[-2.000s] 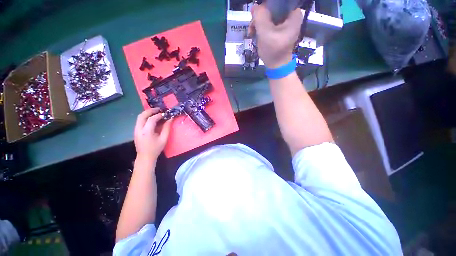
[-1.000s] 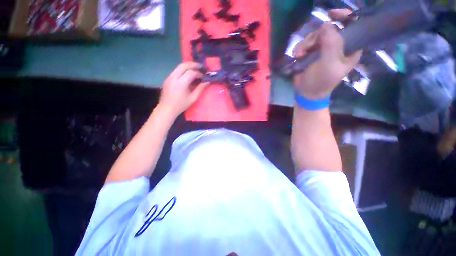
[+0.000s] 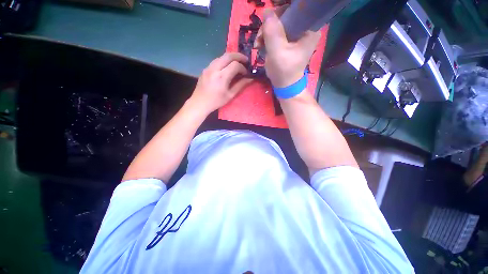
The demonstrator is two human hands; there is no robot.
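A black housing assembly (image 3: 247, 43) lies on the pink-red mat (image 3: 241, 107), mostly hidden behind my hands. My left hand (image 3: 220, 80) has its fingertips on the near left edge of the housing. My right hand (image 3: 289, 56), with a blue band (image 3: 291, 89) at the wrist, is closed around a thick grey electric screwdriver (image 3: 310, 17). The screwdriver slants over the housing, and its tip is hidden by the hand. Small black brackets (image 3: 257, 3) lie at the far end of the mat.
Two pale screw feeders (image 3: 412, 51) stand to the right with cables on the green bench (image 3: 160, 40). A clear plastic bag (image 3: 465, 107) is at the far right. A box edge and the white tray (image 3: 195, 4) show at the top left. Dark stock (image 3: 101, 123) is below the bench at left.
My right hand has brought the screwdriver from the feeders left to over the housing. My left hand stays at the housing. The camera view has shifted and turned.
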